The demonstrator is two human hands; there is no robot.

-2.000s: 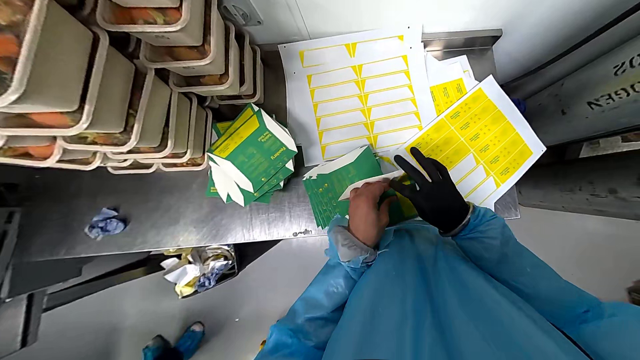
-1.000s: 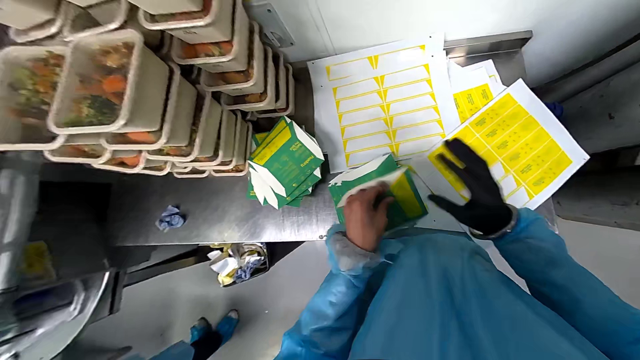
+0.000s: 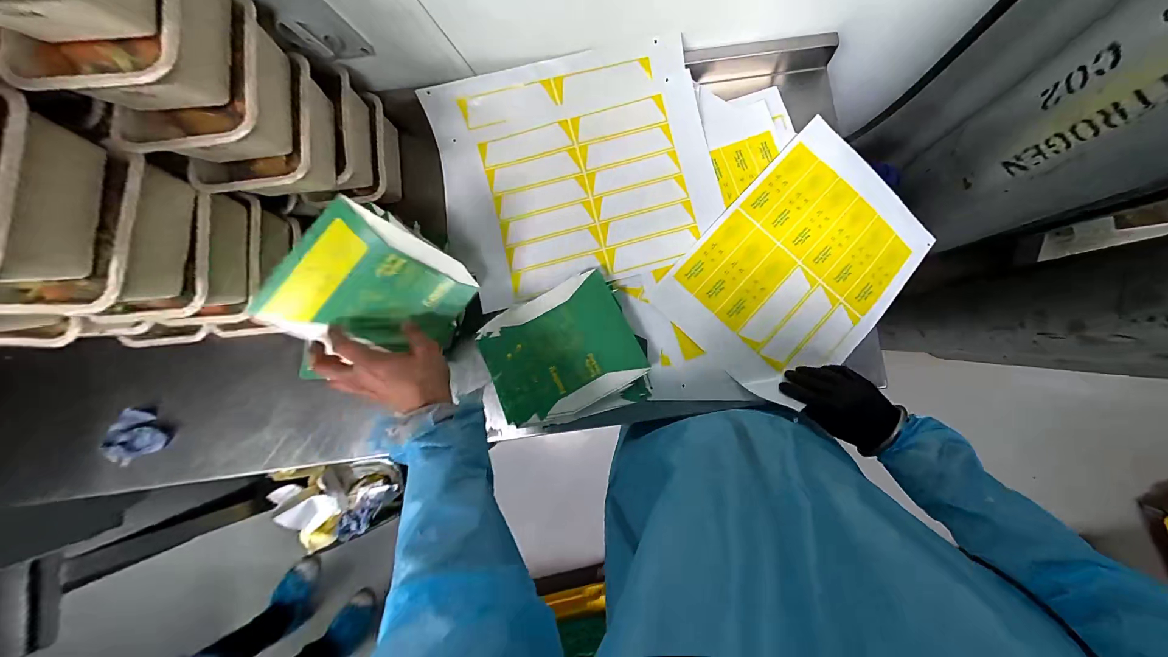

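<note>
My bare left hand is at the lower edge of a green card sleeve with a yellow label, over the left stack; blur hides whether it grips it. A second stack of green card sleeves, with no yellow label on its top, lies in front of me. My right hand, in a black glove, rests on the lower corner of a sheet of yellow labels that bears writing. Several labels are gone from that sheet. Behind it lies a white backing sheet with only yellow edging left.
Stacked plastic tubs of food fill the left side of the steel table. A crumpled blue cloth or paper lies near its front edge. Below is a bin of waste, close to another person's shoes. A large metal cylinder lies at right.
My left hand has moved left from the middle stack to the left stack. My right hand has come down from over the label sheet to its lower corner.
</note>
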